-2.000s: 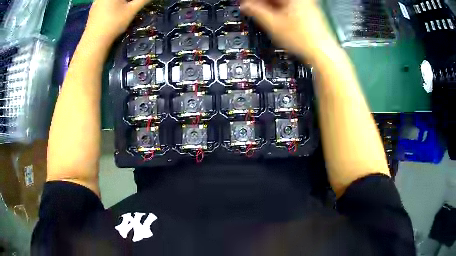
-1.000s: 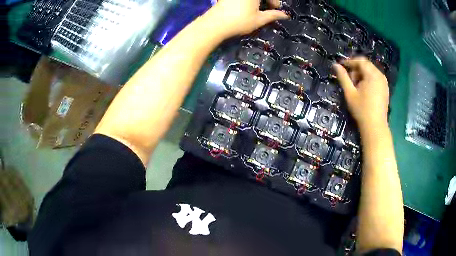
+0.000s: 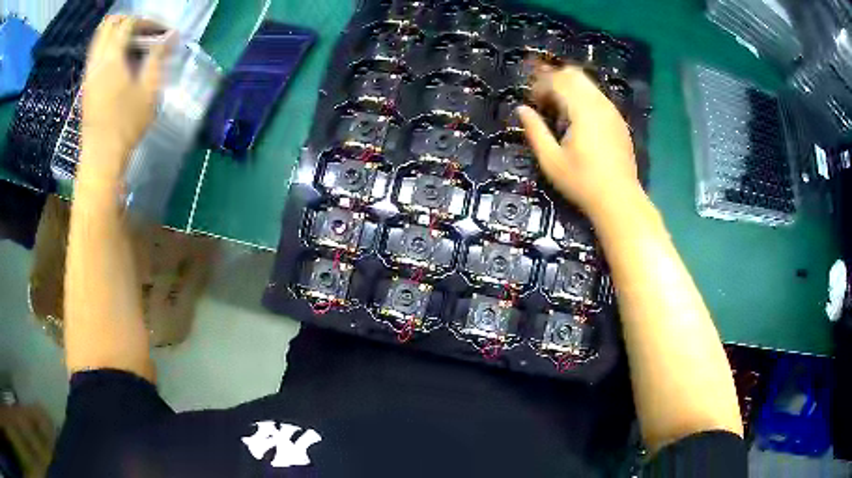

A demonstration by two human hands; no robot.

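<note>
A large black blister tray (image 3: 280, 271) lies on the green bench directly before me, with a squarish dark module (image 3: 431, 193) in each visible pocket and thin red wires at the module edges. My right hand (image 3: 584, 140) is over the upper right part of the tray, thumb and fingers bent; whether it holds a small part cannot be told. My left hand (image 3: 126, 84) is off the tray at the upper left, blurred, over the clear parts tray (image 3: 173, 140); its fingertips and any part in them are unclear.
A flat glossy blue-purple rectangle (image 3: 262, 84) lies between the left parts tray and the black tray. Another clear parts tray (image 3: 745, 145), partly filled with dark parts, lies at right. Clear trays are at the upper right. A blue bin (image 3: 792, 406) is lower right, a brown box (image 3: 187, 280) lower left.
My left hand has moved from the black tray's top edge out left to the clear parts tray. My right hand stays over the black tray's modules. The head view has turned.
</note>
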